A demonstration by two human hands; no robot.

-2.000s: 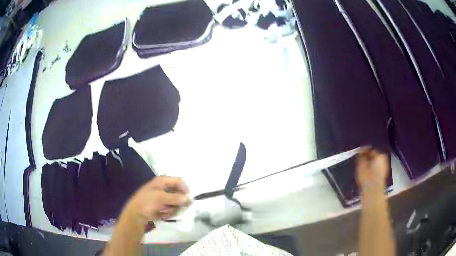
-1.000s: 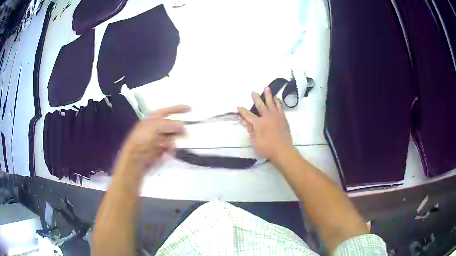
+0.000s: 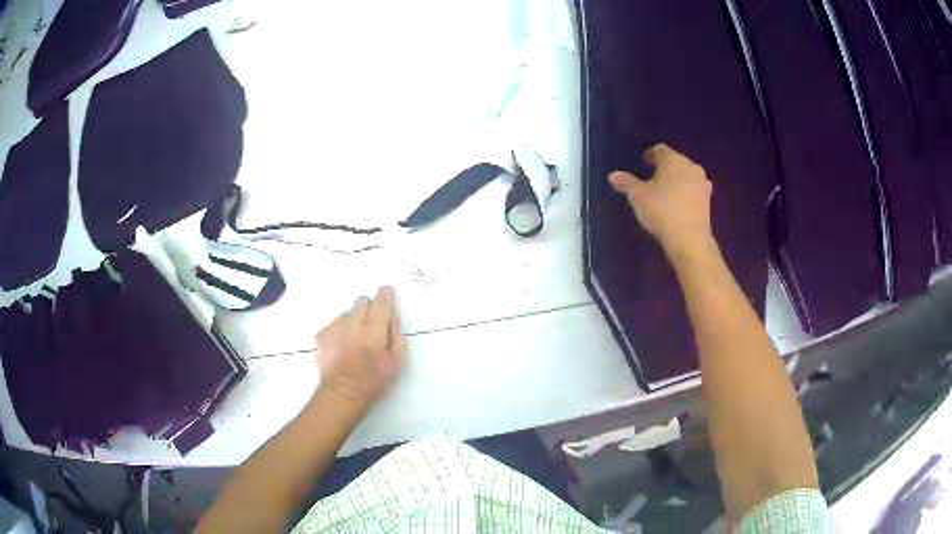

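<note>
My left hand [image 3: 362,344] rests on the bare white table near its front edge, fingers pointing away from me; nothing shows in it. My right hand [image 3: 668,195] is over the nearest large dark panel stack [image 3: 684,94] at the right, thumb and fingers apart, with nothing visible in it. A narrow dark fabric strip [image 3: 454,195] with a pale side lies across the table between the hands, beyond the left hand. Its right end is curled in a loop. Its left end lies bunched beside the gathered dark pieces [image 3: 115,349].
Small dark cut panels [image 3: 162,141] lie at the left. More long dark stacks [image 3: 825,156] lie side by side at the right. A thin line crosses the white table [image 3: 491,386]. Pale scraps [image 3: 626,438] lie on the grey floor beyond the front edge.
My left hand has let go of the strip and come down to the table. My right hand has moved off the strip to the dark stack. The view has shifted right.
</note>
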